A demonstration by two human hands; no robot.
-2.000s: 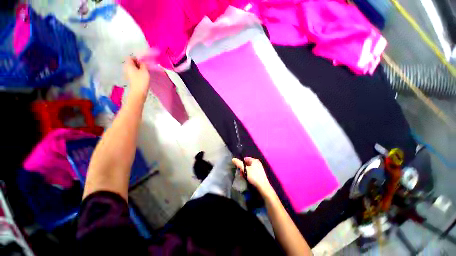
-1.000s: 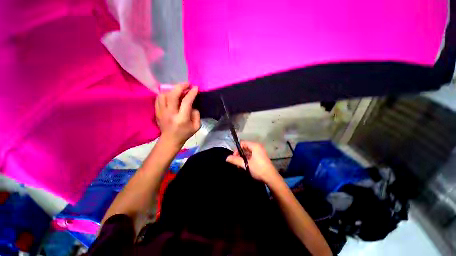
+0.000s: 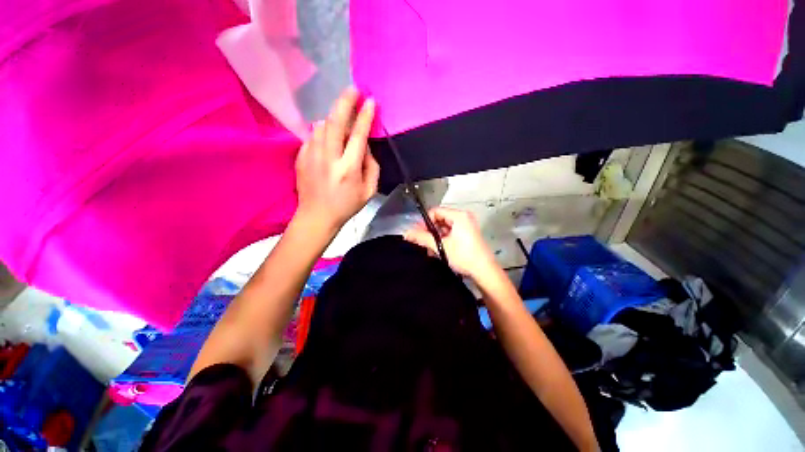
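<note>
The flat pink fabric piece lies on the black table cover. My left hand rests at its near left corner, fingertips on the fabric edge; whether it pinches the cloth cannot be told. My right hand holds the black tailor's shears, whose tips reach the pink piece's near edge beside my left fingers. Whitish-grey interfacing shows left of the piece. A large loose pink fabric bulk with a pale flap spreads on the left.
Blue baskets stand below the table on the right and left. A black and grey cloth heap lies at the lower right. A ribbed metal-like surface is at the right.
The shears have moved up to the pink piece's near edge. The left hand has moved slightly up and right in view. Earlier, the left hand was away at the left and the iron was visible.
</note>
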